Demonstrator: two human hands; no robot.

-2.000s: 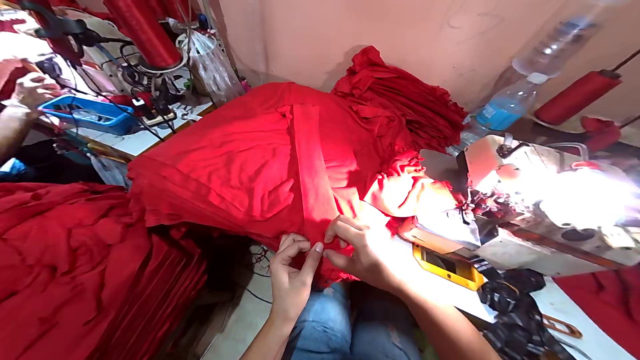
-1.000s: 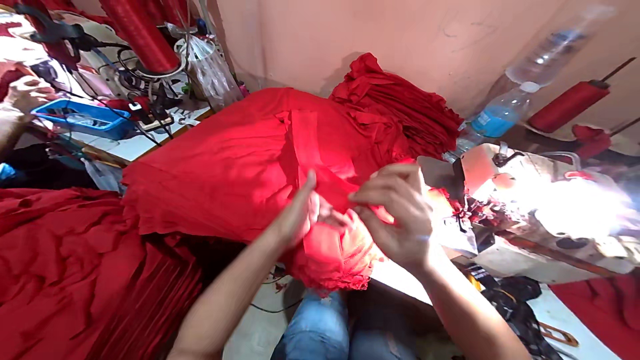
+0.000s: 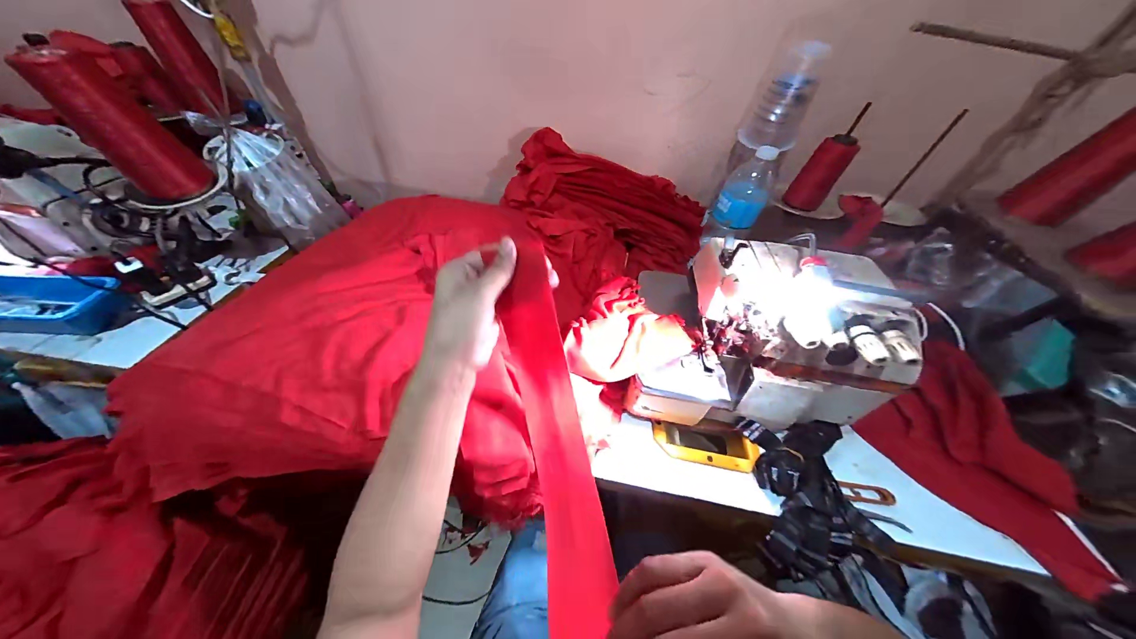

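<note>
My left hand (image 3: 475, 297) holds the upper part of a long red fabric strip (image 3: 561, 435), thumb on top and fingertips showing at its far edge. The strip runs down toward me over the heap of red fabric (image 3: 293, 346) and out at the bottom of the view. At its lower right edge is my right hand (image 3: 679, 595), fingers curled against the strip; its fingertips are partly hidden. To the right stands a brightly lit overlock sewing machine (image 3: 799, 319), with bunched red fabric (image 3: 621, 333) beside its needle area.
Folded red fabric (image 3: 612, 195) lies by the wall. A water bottle (image 3: 744, 191) and a red thread cone (image 3: 823, 173) stand behind the machine. On the table edge are a yellow-framed device (image 3: 706, 445) and black straps (image 3: 785, 497). A blue tray (image 3: 58, 306) is at left.
My left hand has moved up along the heap, and my right hand has moved down toward me. The red strip now stretches out long between them. The view has shifted to the right.
</note>
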